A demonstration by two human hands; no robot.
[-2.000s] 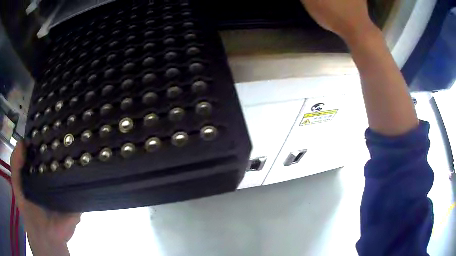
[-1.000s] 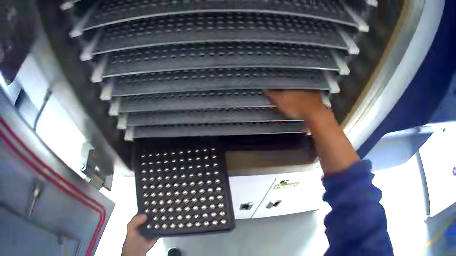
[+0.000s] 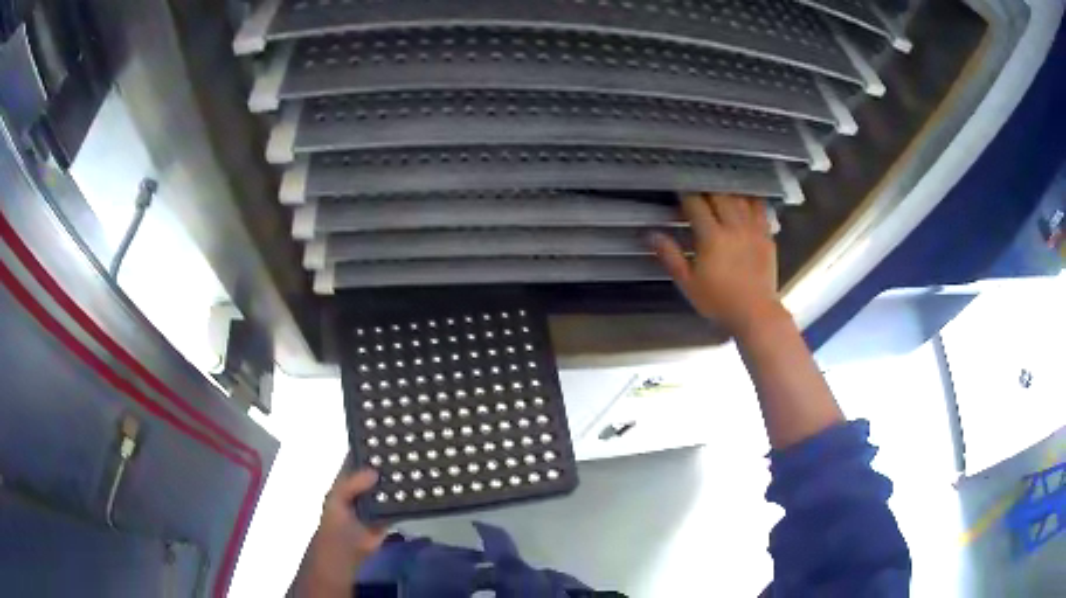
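Note:
A black loaded tray (image 3: 458,411) with a grid of shiny silver round parts is held below the lowest shelf. Its far edge is in shadow at the chamber mouth. My left hand (image 3: 348,512) grips its near left corner, thumb on top. My right hand (image 3: 731,263) is at the right front of the lower chamber shelves (image 3: 514,169), thumb apart and fingertips in a gap between shelves. A dark flat edge (image 3: 625,197) shows in that gap, left of the fingers. The fingertips are partly hidden, so a grip cannot be told.
Perforated grey shelves with pale ends fill the chamber. The grey door with double red seal lines (image 3: 152,380) stands at left. White cabinet doors (image 3: 596,409) are below the chamber, and a blue panel (image 3: 923,269) is at right. Dark blue workwear shows at the bottom.
Since two seconds ago the view has pulled back from the tray and shows the shelves. Over the last second, my right hand's fingers have moved to the shelf gap's right end. The left hand still holds the tray.

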